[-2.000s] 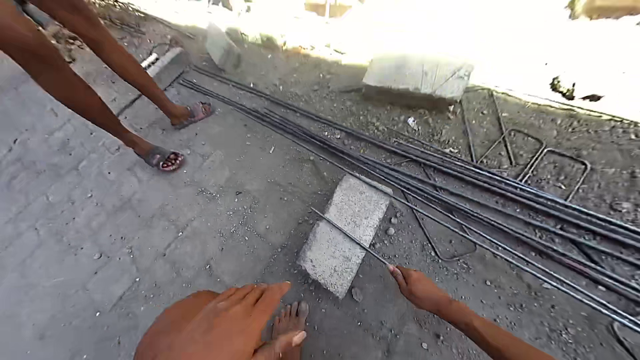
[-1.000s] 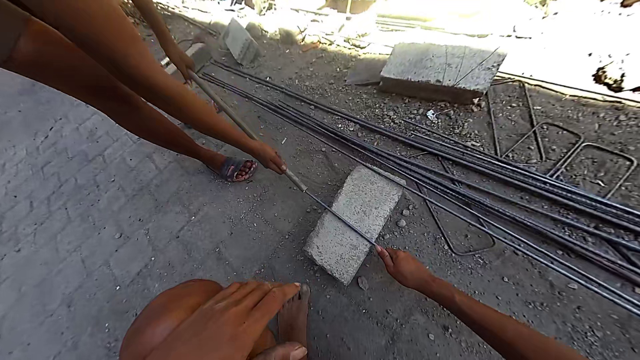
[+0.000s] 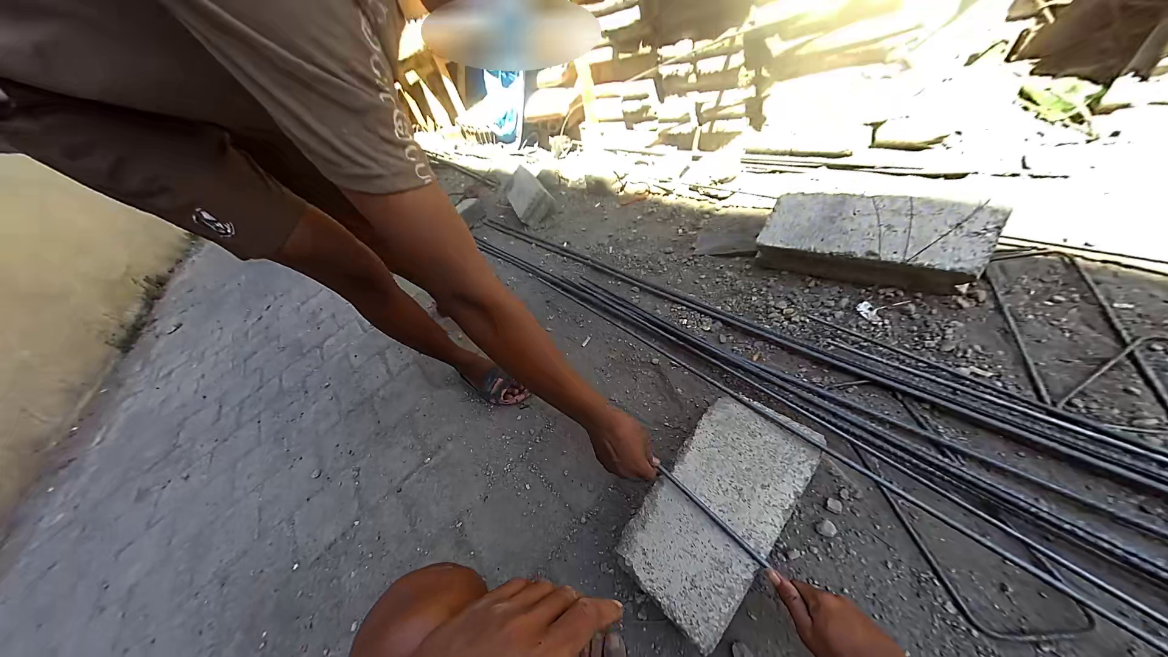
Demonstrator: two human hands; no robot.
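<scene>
A short steel rod [image 3: 714, 516] lies slantwise across a rough concrete block [image 3: 725, 520]. Its near end is pinched in my right hand [image 3: 826, 620], at the block's right edge. The rod's far end is in the grip of a co-worker's hand [image 3: 625, 444], just off the block's left edge. My left hand [image 3: 520, 622] rests by my bent knee [image 3: 420, 602], palm down and holding nothing, its fingers only slightly apart.
Long steel bars [image 3: 730, 360] run diagonally behind and partly over the block. Bent steel stirrups [image 3: 949, 593] lie under and beside them. Another concrete block [image 3: 881, 237] sits farther back. A co-worker's sandalled foot [image 3: 502, 388] stands on the paving at left.
The long tool or pipe seen in the co-worker's hands a second ago is no longer in view. The co-worker leans farther in and now grips the rod's far end. The view has tilted upward.
</scene>
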